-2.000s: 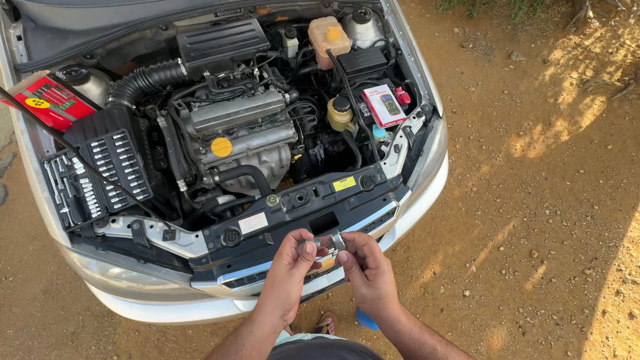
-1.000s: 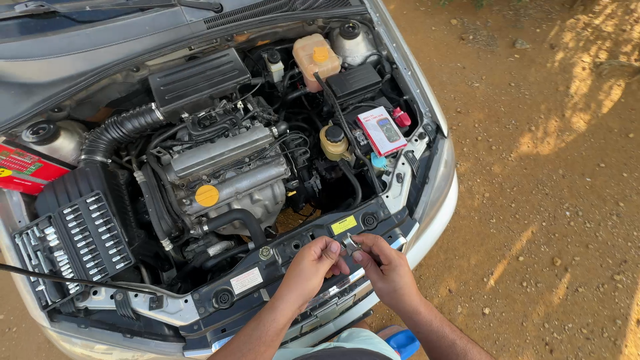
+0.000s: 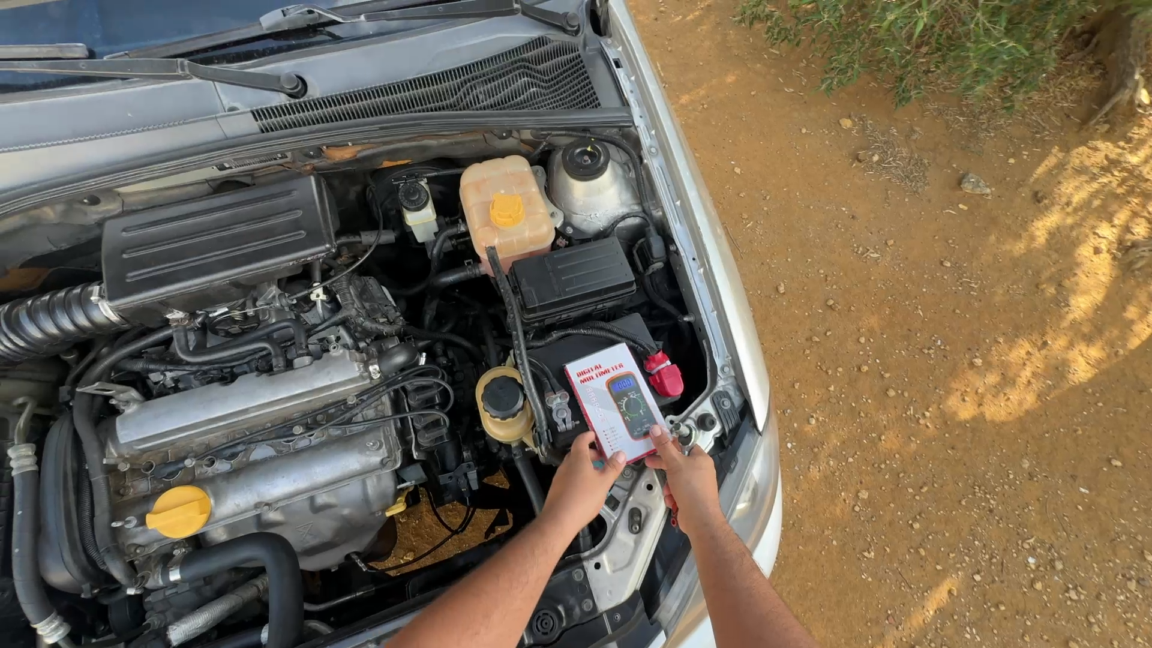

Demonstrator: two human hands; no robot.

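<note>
Both of my hands are at the lower edge of a digital multimeter box (image 3: 615, 405), a white and red carton over the car battery (image 3: 585, 346). My left hand (image 3: 582, 481) pinches its lower left corner between thumb and fingers. At the lower right corner is my right hand (image 3: 688, 481), thumb and fingers on the edge; something small and red shows under that hand. A bare metal battery terminal clamp (image 3: 561, 411) lies just left of the box, and a red terminal cover (image 3: 664, 374) lies to its right.
Around the battery are a black fuse box (image 3: 573, 277), a coolant tank (image 3: 508, 202) with a yellow cap, and a power steering reservoir (image 3: 505, 405). The engine (image 3: 261, 441) with its yellow oil cap fills the left. A fender (image 3: 711, 252) borders the sandy ground.
My hands have moved from the front edge of the engine bay to the multimeter box and taken hold of it. Earlier they held a small metallic thing between them. The view has shifted toward the battery side.
</note>
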